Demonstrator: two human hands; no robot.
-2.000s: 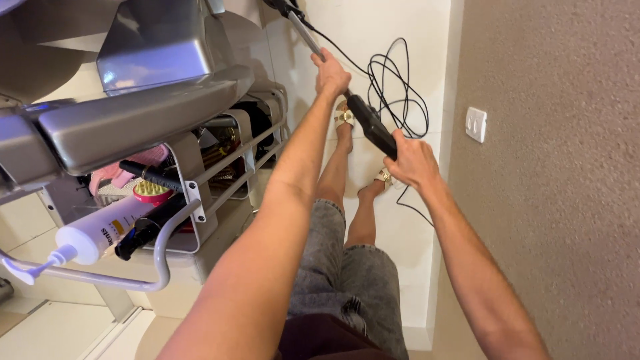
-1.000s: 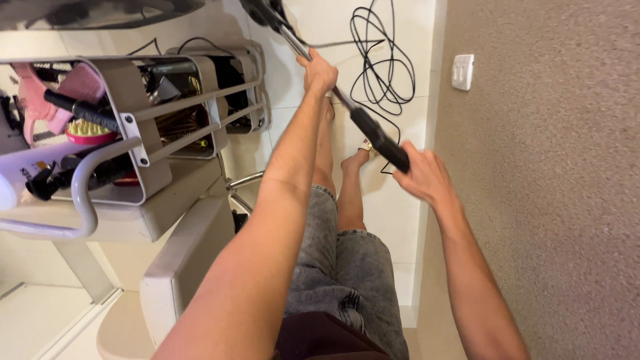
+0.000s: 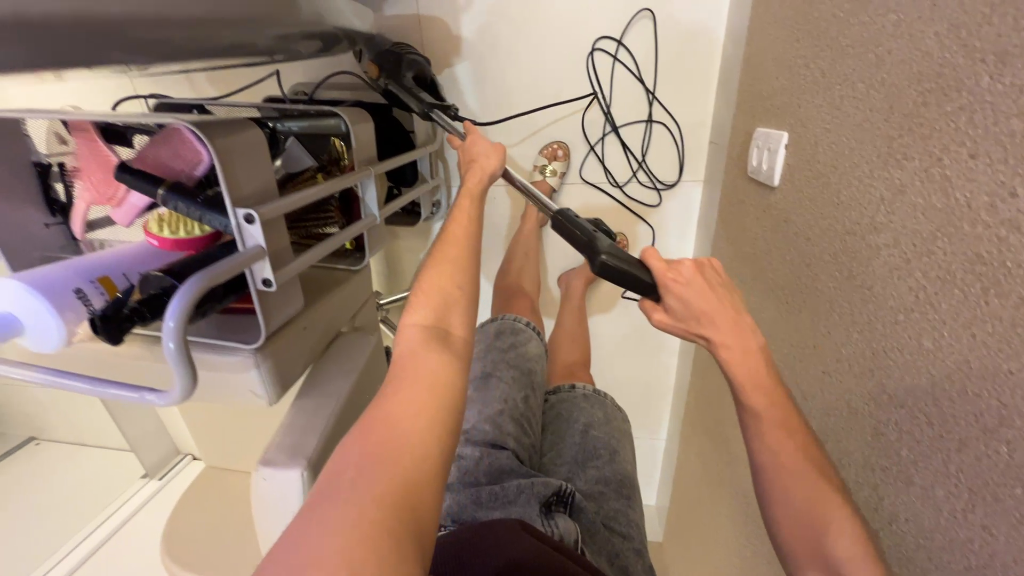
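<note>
A stick vacuum cleaner with a metal tube slants across the upper middle of the head view. My left hand is closed around its tube, just below the dark motor body. The end of the black handle is gripped by my right hand. A black power cord runs from the body and lies in loose loops on the pale tiled floor. The vacuum's far end is hidden behind the grey surface at the upper left.
To the left stands a rack of bins with brushes, a pink hairdryer-like item and a white bottle. Below it is a padded chair arm. A textured wall with a white switch plate rises at the right. My sandalled feet are on the floor.
The view has shifted, bringing more of the rack in. Both hands keep their hold on the vacuum, whose dark body now shows at the upper left.
</note>
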